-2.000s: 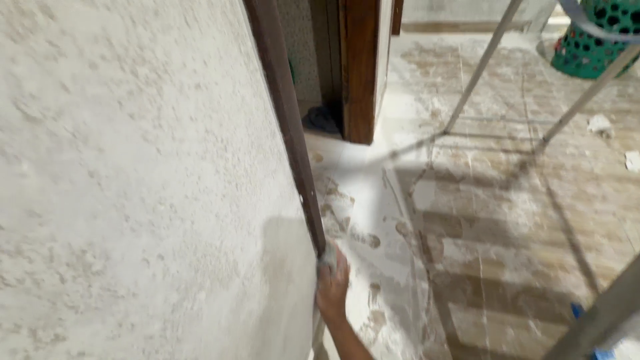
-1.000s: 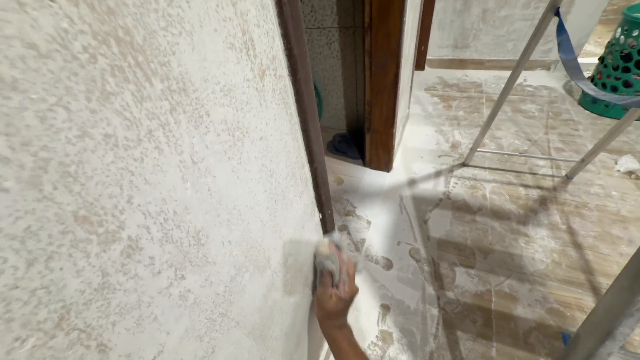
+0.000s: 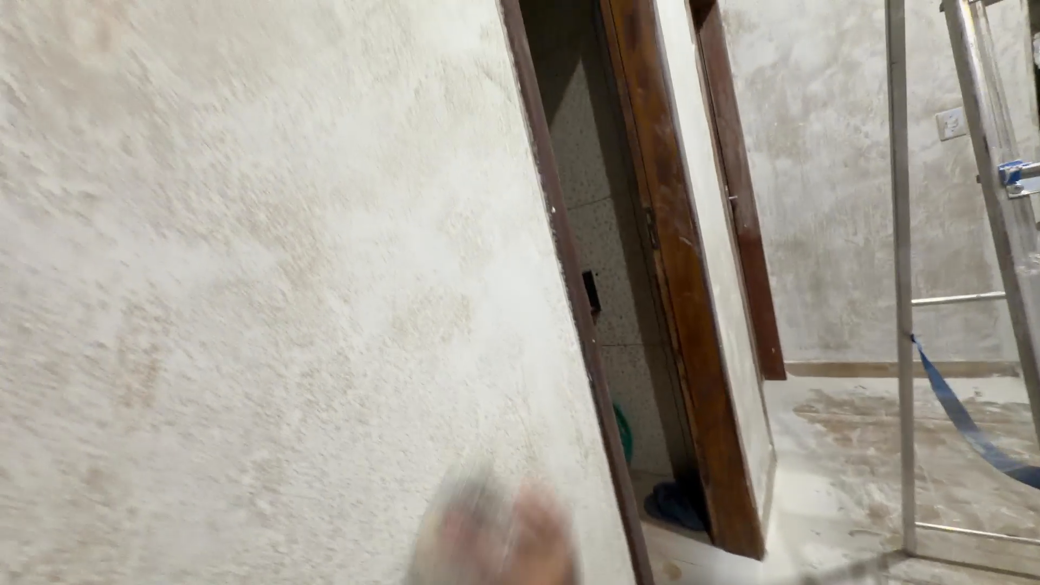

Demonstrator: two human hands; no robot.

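My right hand (image 3: 543, 536), strongly blurred, is at the bottom centre of the head view against the lower part of a rough, whitish plastered wall (image 3: 284, 284). It grips a greyish pad (image 3: 461, 524); blur hides whether this is sandpaper, a sponge or something else. Just right of the hand runs the narrow dark brown edge (image 3: 569, 284) of a door frame, bordering the wall. My left hand is out of view.
Beyond the doorway edge stands a brown wooden jamb (image 3: 682, 268), with a dark blue slipper-like item (image 3: 676, 505) at its foot. A metal stepladder (image 3: 900, 268) with a blue strap (image 3: 967, 426) stands at right on the dusty floor (image 3: 853, 455).
The view has swung upward, showing more of the doorway and far wall. My right hand, earlier beside the lower end of the brown frame edge, is now over the wall surface left of it.
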